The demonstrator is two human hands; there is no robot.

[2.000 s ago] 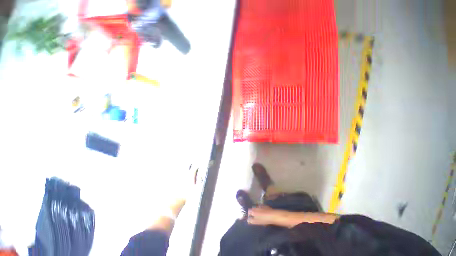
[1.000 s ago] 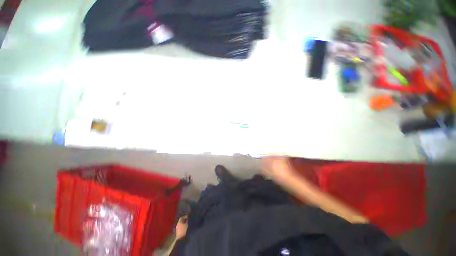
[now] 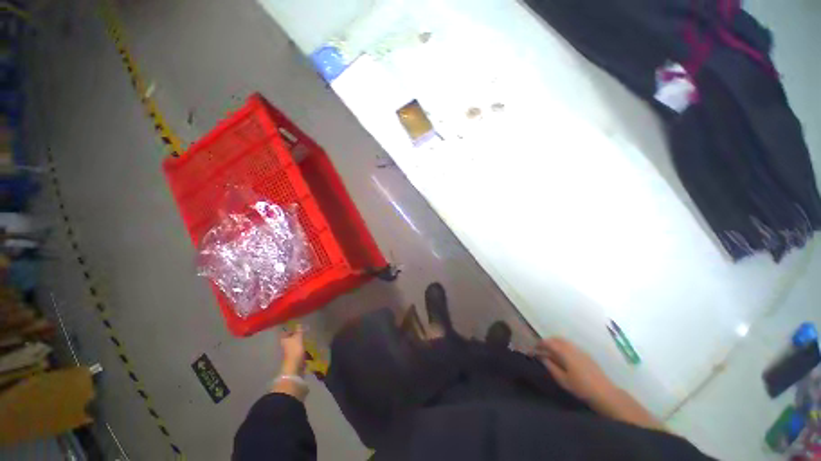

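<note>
A red perforated crate (image 3: 333, 212) stands on the floor, left of the table. A crumpled clear plastic bag (image 3: 257, 257) lies against its side. My left hand (image 3: 293, 349) is small beside the crate's lower corner; whether it touches the crate or holds anything is unclear. My right hand (image 3: 565, 362) is at the white table's (image 3: 576, 243) near edge, its fingers bent and partly hidden; I cannot tell if it holds something. A small green item (image 3: 623, 342) lies on the table near this hand. A dark fringed bundle (image 3: 720, 135) with magenta ties and a white tag lies farther back.
A small yellow-brown piece (image 3: 414, 121) and a blue item (image 3: 329, 63) are near the table's far-left edge. A black phone-like object (image 3: 790, 369) lies at lower right. Yellow-black tape (image 3: 144, 90) marks the floor. My feet are beside the table.
The view has turned left, towards the red crate and plastic bag. My left hand now shows more clearly beside the crate. My right hand is still at the table edge.
</note>
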